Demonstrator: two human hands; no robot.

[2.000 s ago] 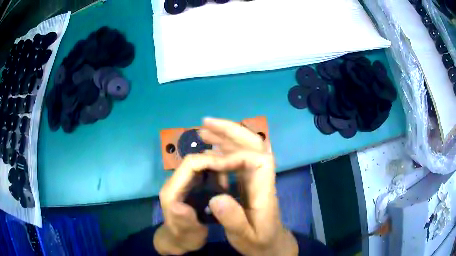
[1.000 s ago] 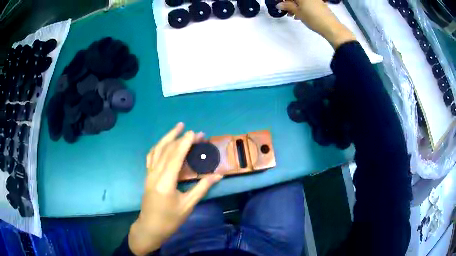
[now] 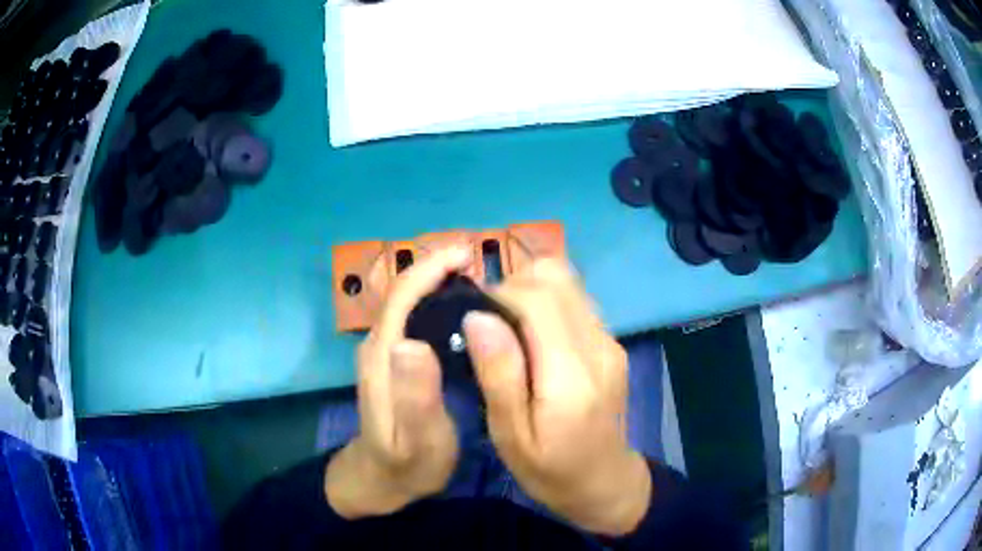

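A round black part (image 3: 442, 320) with a small pale centre dot is held between my two hands, over the near edge of the orange-brown fixture. My left hand (image 3: 404, 398) grips its left side, with fingers curled around it. My right hand (image 3: 555, 393) grips its right side, with the thumb on its face. Both hands are slightly blurred. The fixture (image 3: 361, 307) lies on the green bench, with dark slots and a hole near its left end showing. My hands hide its near middle and right part.
Heaps of thin black discs lie at the left (image 3: 178, 161) and at the right (image 3: 743, 183). White foam sheets (image 3: 538, 75) lie behind the fixture. A white sheet of black parts (image 3: 48, 205) is at far left. A clear plastic bag (image 3: 915, 312) and white machine surface (image 3: 802, 366) are at right.
My right hand has come back from the rows of parts on the white sheets. My left hand has lifted the black disc off the fixture, and both hands now hold a black part together.
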